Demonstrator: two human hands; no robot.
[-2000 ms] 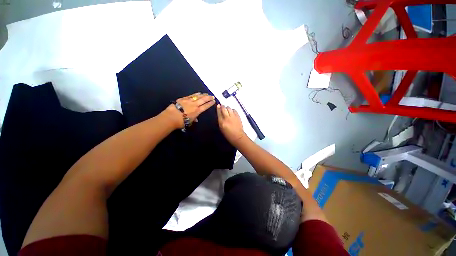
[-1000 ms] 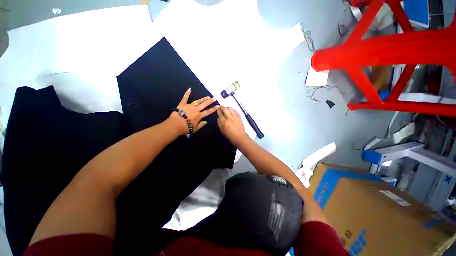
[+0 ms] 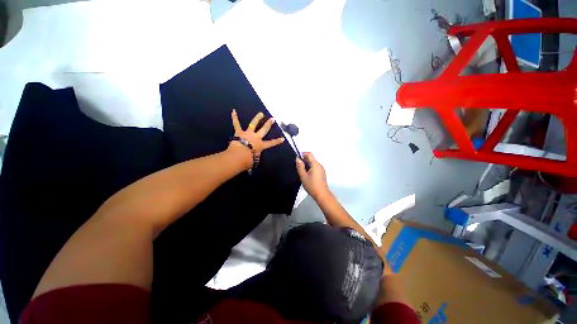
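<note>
A large black cloth panel [image 3: 202, 88] lies over white sheets [image 3: 126, 38] on the floor. My left hand [image 3: 254, 138] lies flat on the cloth near its right edge, fingers spread, holding nothing. My right hand [image 3: 312, 175] is closed around the handle of a small mallet [image 3: 290, 129], just right of the cloth edge. The mallet head is beside the edge, over the white sheet, and slightly blurred. Whether it touches the sheet I cannot tell.
A red plastic stool [image 3: 493, 92] stands on its side at the upper right. A brown cardboard box [image 3: 455, 278] with blue print is at the lower right. My dark-clad knee [image 3: 326, 269] is at the bottom centre. Thread scraps lie on the grey floor.
My right hand has left the cloth edge and taken hold of the mallet, which was lying on the white sheet. My left hand's fingers have spread wider on the cloth.
</note>
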